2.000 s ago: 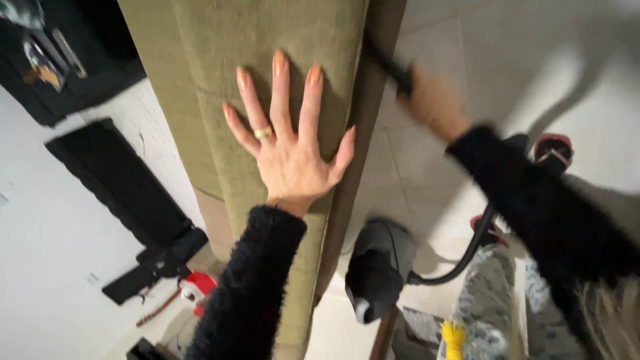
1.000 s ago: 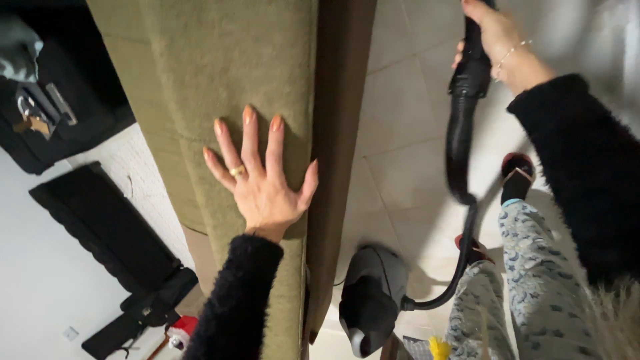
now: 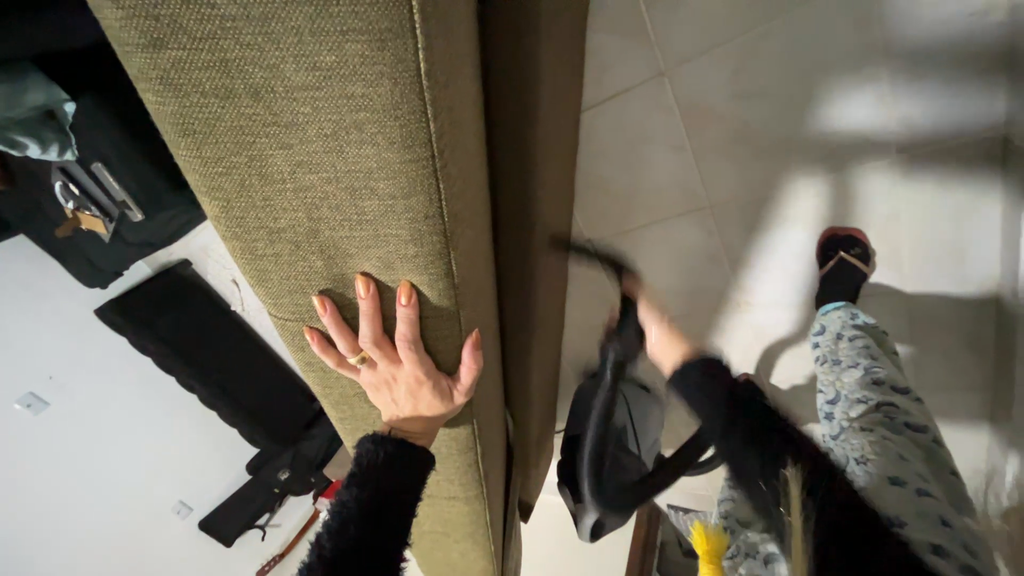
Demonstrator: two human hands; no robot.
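Observation:
My left hand [image 3: 408,376] lies flat with its fingers spread on the green woven upholstery of a sofa [image 3: 320,160]; a ring shows on one finger. To the right, my right hand [image 3: 644,320], blurred, grips the black handle of a vacuum cleaner hose [image 3: 596,432]. The front end of that handle points toward the sofa's brown lower side [image 3: 528,240]; whether it touches is too blurred to tell. Below my right hand the grey and black vacuum cleaner body [image 3: 640,408] is partly behind the hose.
Pale floor tiles [image 3: 640,176] lie right of the sofa. My sandalled foot [image 3: 845,256] and patterned trousers [image 3: 888,416] are at the right. A yellow bristled thing [image 3: 709,548] is at the bottom. Left of the sofa are a black padded item [image 3: 216,352] and a black surface holding small things [image 3: 136,216].
My right hand, raised near the top one second ago, is now lower and closer to the sofa with the hose handle. My left hand still presses flat on the upholstery.

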